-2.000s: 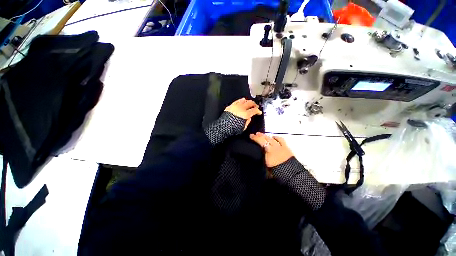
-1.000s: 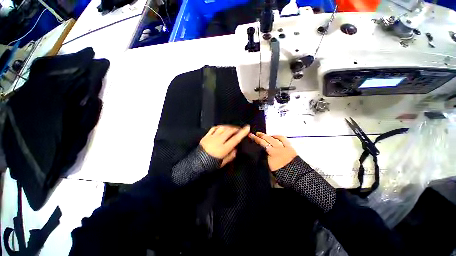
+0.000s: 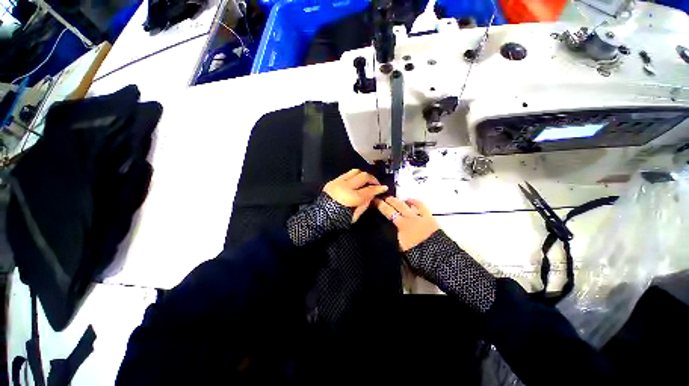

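Note:
A black mesh panel lies under the white sewing machine's head, with a camouflage webbing strip along it. Its right edge is at the presser foot. My left hand lies on the panel just below the foot, fingertips on the fabric near the edge. My right hand is close beside it, fingers on the panel's right edge. Both wear netted black-and-white sleeves. The fabric under the fingertips is too dark to tell whether it is pinched. The panel's lower part runs down towards my lap.
Dark open snips with a black strap lie right of the needle. A clear plastic bag is at the right. A stack of black panels and loose black straps are at the left. Blue crates stand behind the machine.
Since one second ago, my left hand has moved up and right, closer to the presser foot. My right hand stays near the panel's edge. The camera view has shifted slightly.

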